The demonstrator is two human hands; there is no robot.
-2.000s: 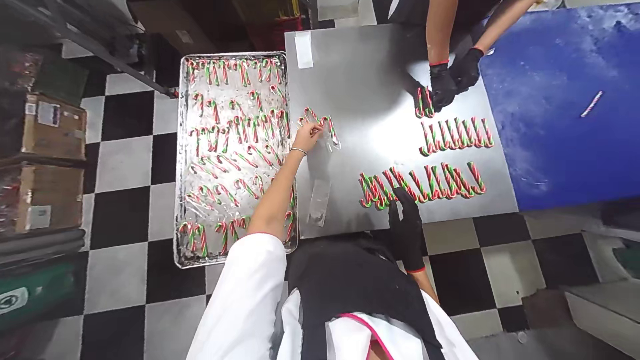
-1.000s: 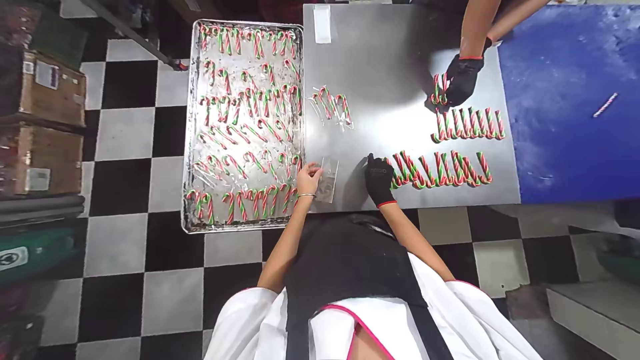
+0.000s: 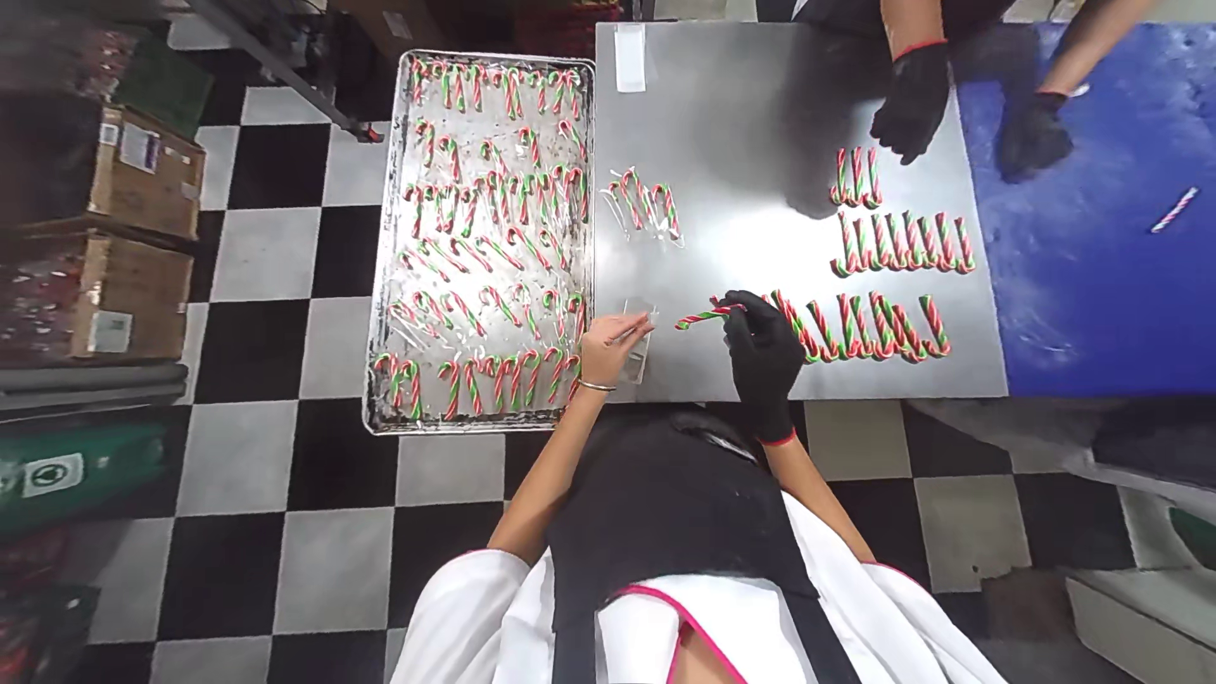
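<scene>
My right hand (image 3: 764,356), in a black glove, holds a red, white and green candy cane (image 3: 705,317) between its fingertips. My bare left hand (image 3: 611,350) is over a stack of clear plastic sleeves (image 3: 636,356) at the table's near edge; its fingers are pinched, and what they grip is too small to tell. Several unwrapped candy canes (image 3: 879,328) lie in a row right of my right hand, with two shorter rows above. A few wrapped candy canes (image 3: 646,204) lie on the steel table (image 3: 703,123). More fill the metal sheet tray (image 3: 382,285) at left.
Across the table are a co-worker's black-gloved hands (image 3: 910,104), (image 3: 1034,138). A blue surface (image 3: 1092,304) with a striped candy stick (image 3: 1175,210) adjoins the steel table at right. A white paper strip (image 3: 630,59) lies at the far edge. Cardboard boxes (image 3: 142,294) stand at far left.
My right hand has lifted a candy cane from the near row. My left hand stays by the plastic sleeves, where it came from the wrapped canes. The co-worker's hands have moved apart.
</scene>
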